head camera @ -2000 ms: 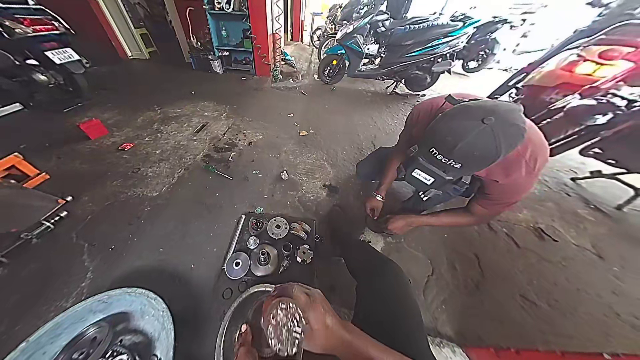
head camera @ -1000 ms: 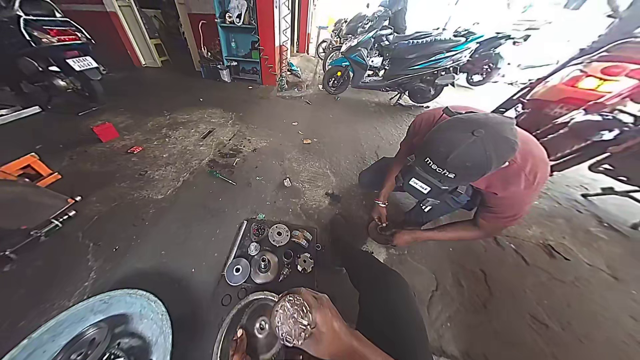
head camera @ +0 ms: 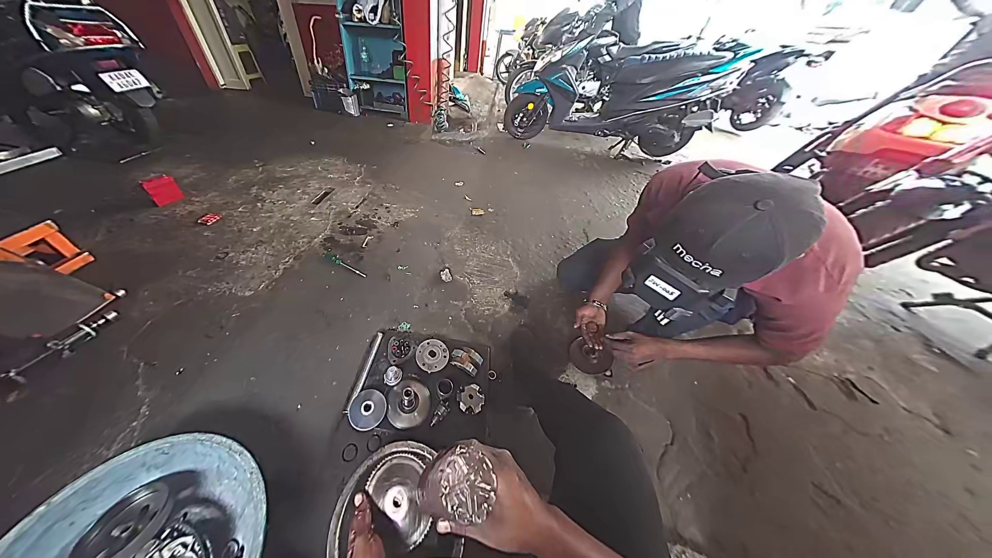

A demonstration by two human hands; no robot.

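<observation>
My right hand (head camera: 508, 496) grips a clear round container (head camera: 463, 484) with a crinkled, shiny end, tilted over a metal pan (head camera: 341, 508). Inside the pan's rim lies a toothed metal pulley plate (head camera: 399, 500). At the pan's left side is my left hand (head camera: 363, 531), its fingers raised beside the plate; its lower part is cut off by the frame. Just beyond, a dark mat (head camera: 465, 422) carries scooter clutch parts, among them a metal disc with a central shaft (head camera: 408, 403), a smooth disc (head camera: 366, 409) and a ring with holes (head camera: 432, 355).
A blue basin (head camera: 244, 473) with metal parts stands at lower left. To the right a crouching co-worker (head camera: 744, 248) handles a round dark part (head camera: 590, 356) on the floor. A screwdriver (head camera: 345, 265) lies farther off. Parked scooters (head camera: 635, 85) stand at the back.
The round container in my right hand has moved from in front of the pan to its right side, uncovering the toothed plate. The co-worker's hands now work over a dark disc.
</observation>
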